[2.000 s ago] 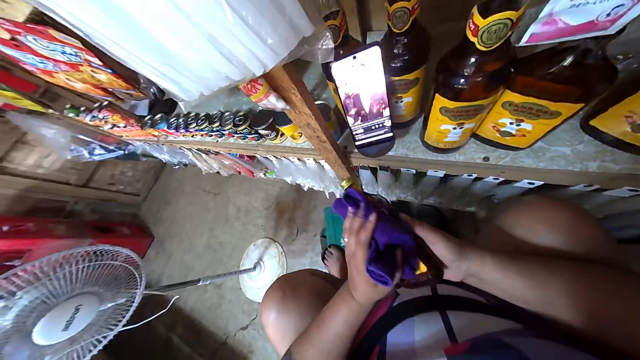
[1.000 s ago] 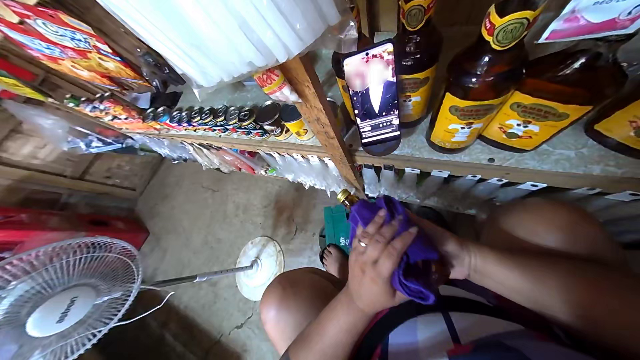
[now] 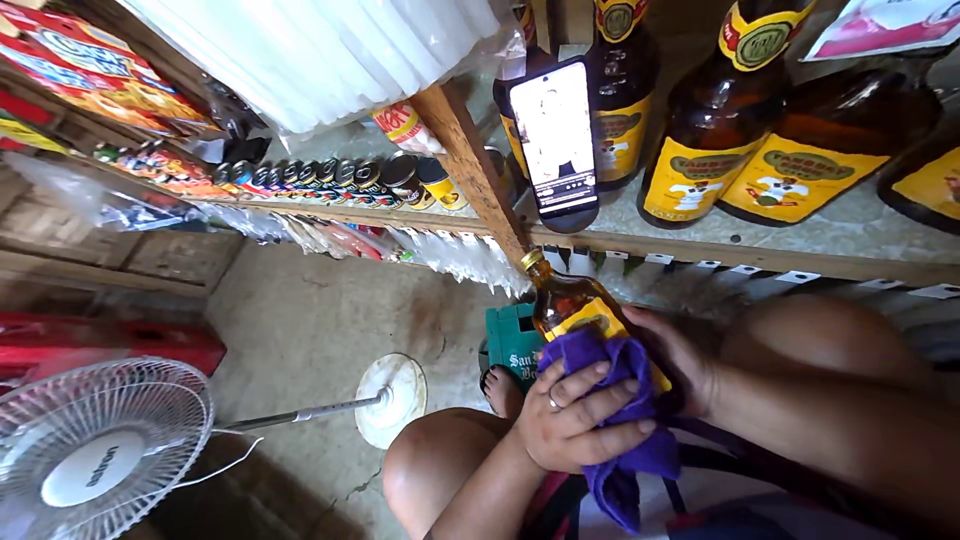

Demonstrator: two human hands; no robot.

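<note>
A brown glass liquor bottle (image 3: 574, 296) with a yellow label and gold cap lies tilted over my lap, its neck toward the shelf edge. My left hand (image 3: 581, 420), with a ring on one finger, presses a purple cloth (image 3: 626, 450) onto the front of the bottle's body. Behind the bottle's right side, my right hand (image 3: 679, 364) holds it, with its fingers partly hidden. The bottle's lower part is covered by the cloth and hands.
Large labelled bottles (image 3: 697, 150) and a lit smartphone (image 3: 559, 142) stand on the shelf (image 3: 840, 251). Left are a wooden post (image 3: 480, 172), cans (image 3: 345, 176) and a white electric fan (image 3: 94, 465). A green crate (image 3: 510, 337) is by my foot; a red crate (image 3: 157, 341) is farther left.
The purple cloth and my left hand have moved down the bottle, so its shoulder and yellow label now show. One second ago, the cloth covered nearly everything below the neck.
</note>
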